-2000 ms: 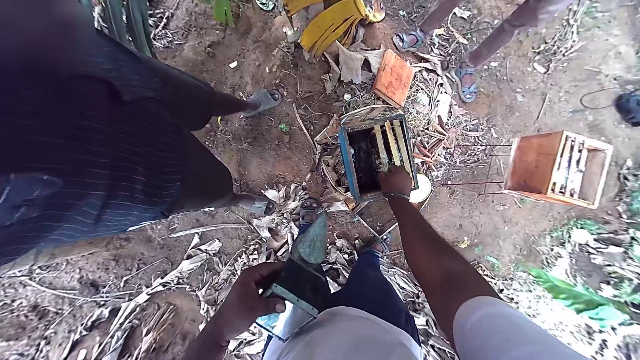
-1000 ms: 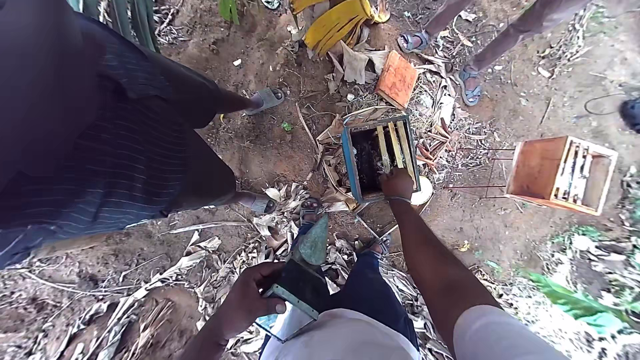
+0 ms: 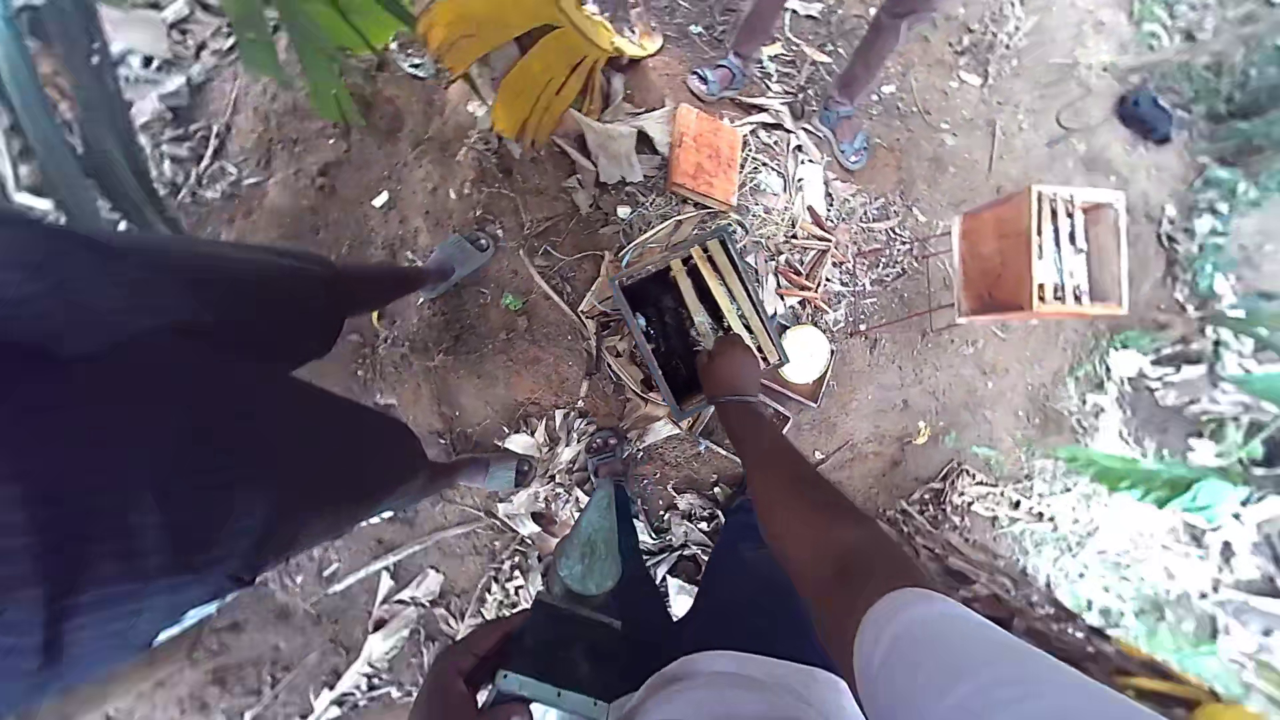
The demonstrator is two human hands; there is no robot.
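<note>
My right hand (image 3: 730, 368) is at the near end of the wooden frames (image 3: 720, 290) in an open beehive box (image 3: 645, 345); its fingertips are hidden, so its grip cannot be made out. The frames lie side by side toward the box's right, and the left part of the inside is dark. Low in the view, my left hand (image 3: 465, 675) holds a bee smoker, whose metal cone (image 3: 588, 550) points away from me above the dark bellows (image 3: 565, 645). A round whitish lid or dish (image 3: 805, 354) lies just right of the box.
An orange wooden lid (image 3: 705, 155) lies beyond the box. A second wooden box (image 3: 1000, 255) with frames stands at right by a metal rod stand (image 3: 925, 285). One person in dark clothes (image 3: 180, 400) stands close at left; another's sandalled feet (image 3: 845, 135) are beyond. Dry leaves (image 3: 400, 620) litter the soil.
The view has shifted and turned somewhat. My right hand stays at the frames' near end, and my left hand keeps hold of the smoker.
</note>
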